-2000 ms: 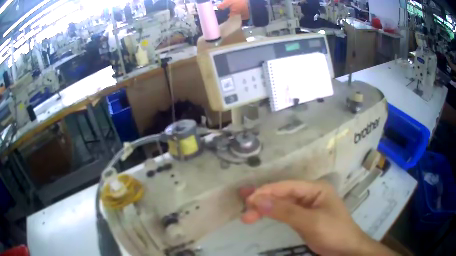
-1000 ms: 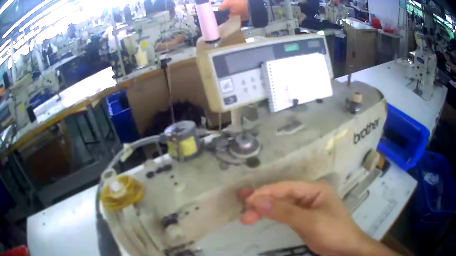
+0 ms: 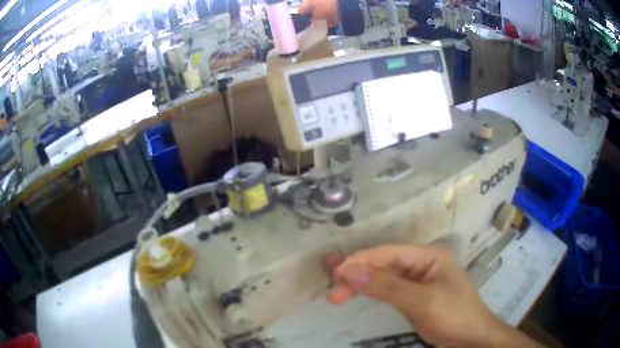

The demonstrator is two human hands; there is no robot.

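Observation:
My right hand reaches in from the lower right, in front of the sewing machine head. Its thumb and fingers are pinched together. No thread or other thing can be made out between the fingertips. My left hand is not in view. The scuffed off-white machine head with "brother" at its right end fills the middle. On its top are a silver spool with a yellow label, a round metal disc unit and a yellow cord coiled around a white knob. The needle area is not visible.
Behind the machine top are a control panel, a spiral notepad leaning on it and a pink thread cone. A blue basket is at the right. A red edge shows at lower left. Another person's hand is at the top.

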